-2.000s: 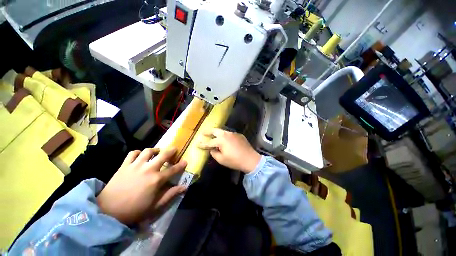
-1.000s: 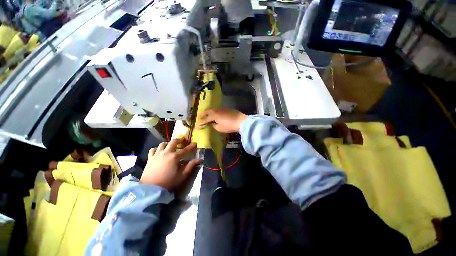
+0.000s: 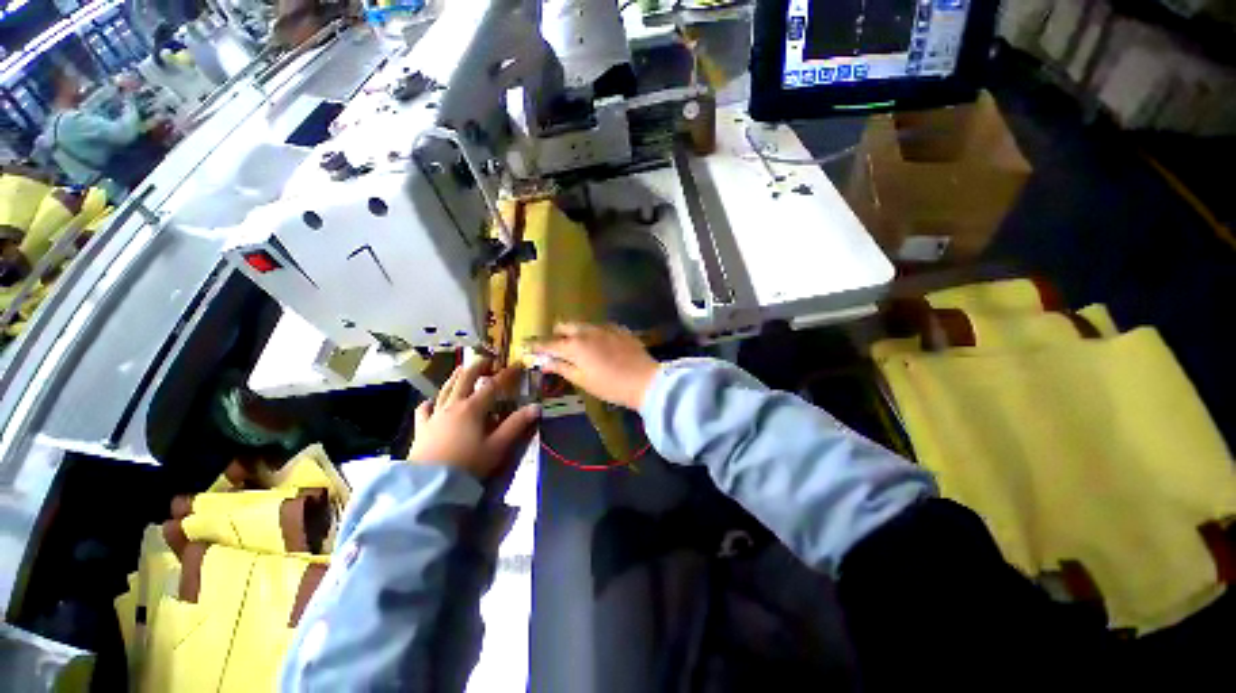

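Note:
A yellow foam-backed cover [image 3: 559, 278] lies over the sewing arm [image 3: 504, 569], beside and partly under the white sewing head [image 3: 373, 257]. An orange-brown strip [image 3: 500, 291] runs along its left side. My right hand [image 3: 601, 363] rests on the near end of the cover, fingertips pointing left. My left hand [image 3: 470, 422] lies flat on the arm at the near end of the strip, fingers a little apart. The hands are close together. Neither hand visibly grips anything. The needle area is hidden behind the head.
Stacks of yellow covers with brown ends lie at the left [image 3: 244, 609] and right [image 3: 1064, 420]. A control screen [image 3: 868, 48] stands at the upper right, a cardboard box [image 3: 942, 176] below it. A red hose [image 3: 596, 464] loops beneath the arm. A person [image 3: 88, 129] is at the far left.
The view has swung, and the sewing head now appears further left. The cover lies further up the arm, beside the head. Both hands remain at its near end.

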